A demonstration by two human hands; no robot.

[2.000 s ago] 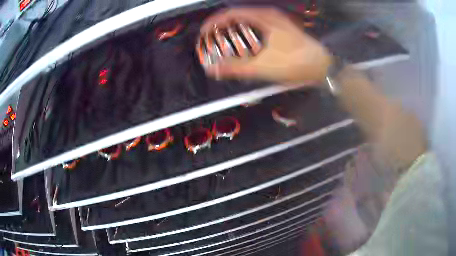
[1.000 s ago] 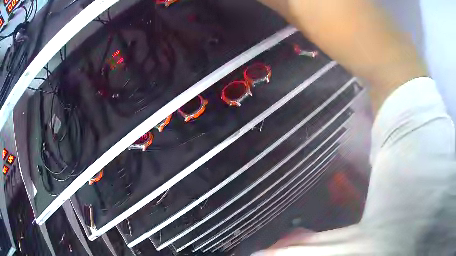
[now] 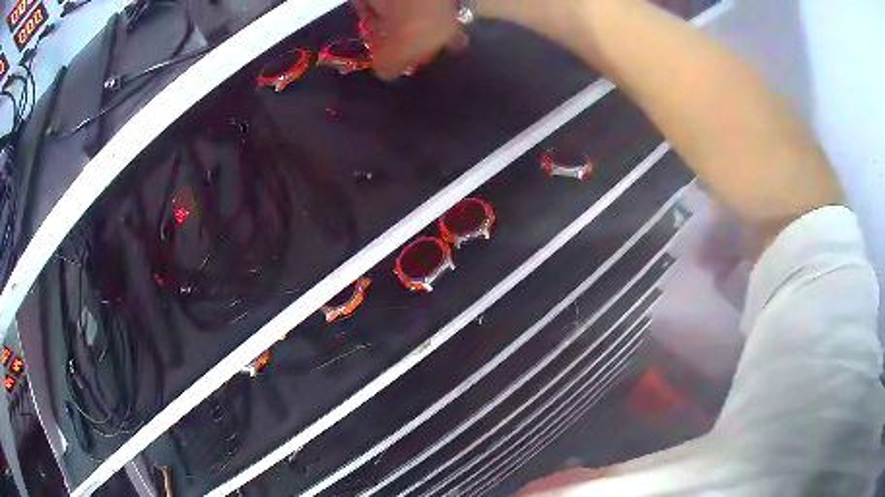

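Observation:
My right hand [image 3: 412, 39] reaches in from the right and is cut off by the top edge, over the upper dark shelf. Its fingers are closed around an orange-red rimmed smartwatch head, mostly hidden by the hand. Two round smartwatch heads [image 3: 283, 69] lie on the shelf left of my fingers, the nearer one close to the fingertips. My left hand cannot be made out for certain; a blurred skin-toned patch lies at the bottom edge below the pale sleeve.
Several more watch heads [image 3: 424, 263] lie on the shelf below. Black cables [image 3: 97, 379] are bundled at the left. White shelf edges [image 3: 388, 236] run diagonally, stacked closely downward. Red digit displays [image 3: 29, 24] are at the top left. A blurred red-orange shape [image 3: 660, 390] is low right.
My right hand was moving over the shelf with several stacked watch heads, then left the picture, and is now back at the top. Two watch heads show beside it. The view has shifted.

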